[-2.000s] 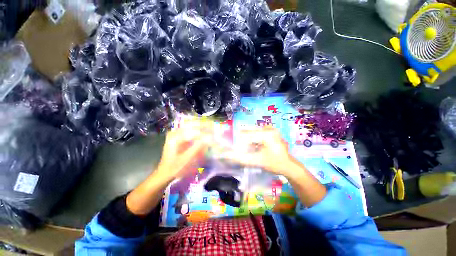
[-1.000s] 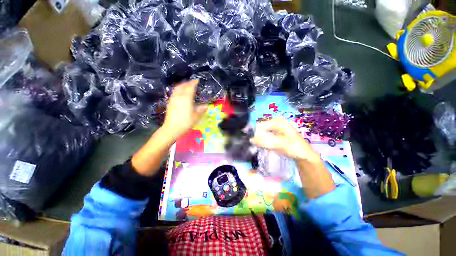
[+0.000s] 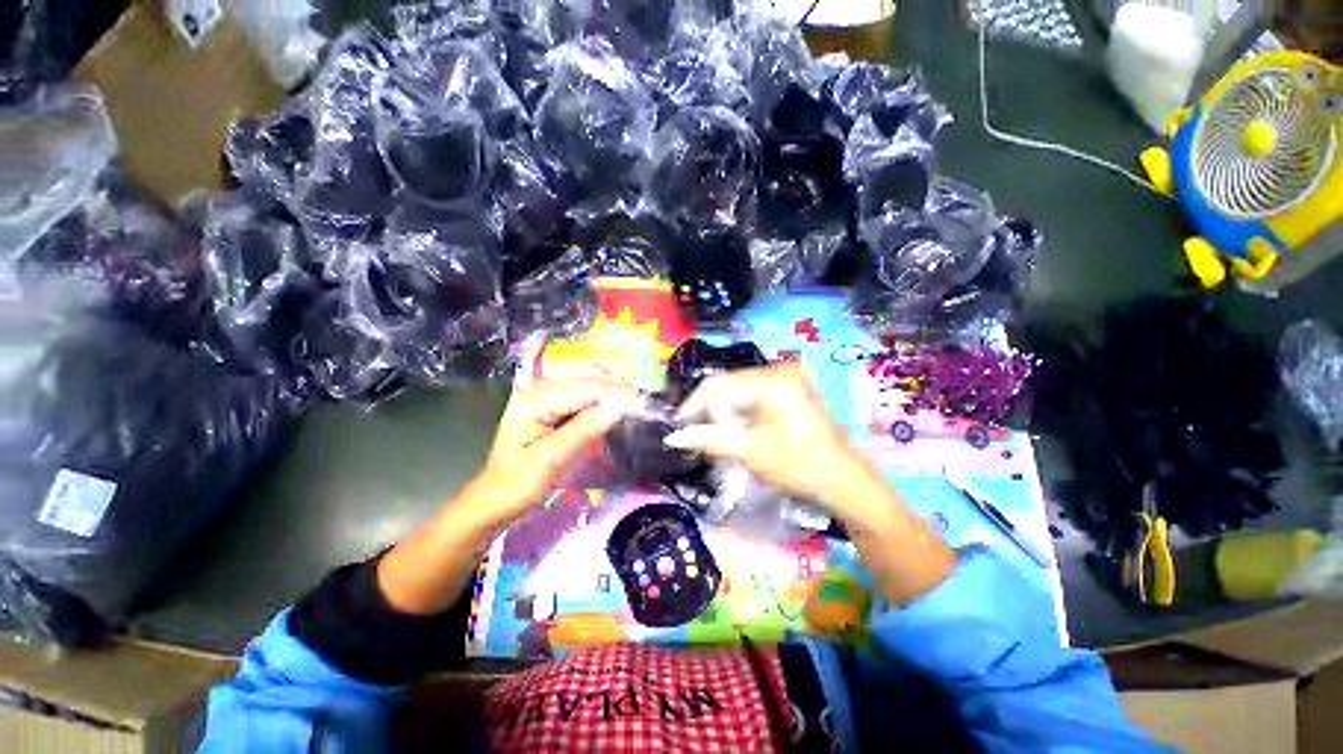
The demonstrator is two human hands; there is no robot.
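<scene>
My left hand [image 3: 552, 442] and my right hand [image 3: 773, 435] meet over the middle of the cartoon mat [image 3: 943, 508]. Between their fingers is a dark plastic housing [image 3: 648, 445], blurred and partly covered by the fingers, with crinkled clear plastic [image 3: 773, 505] under my right hand. A black oval piece with several pale and coloured dots [image 3: 664, 564] lies on the mat nearer to me. Another black piece [image 3: 713, 360] stands just beyond my fingers.
A big heap of bagged black housings [image 3: 427, 162] lies beyond the mat. Purple parts [image 3: 957, 380] and a thin stick [image 3: 1002, 522] lie on its right side. Further right are a black heap [image 3: 1178, 405], yellow-handled pliers [image 3: 1156, 560], a pale-yellow bottle [image 3: 1267, 563] and a fan [image 3: 1252, 162].
My hands were apart one second ago and have come together over the mat around a dark piece. The black piece that was blurred between them now rests just beyond my fingers.
</scene>
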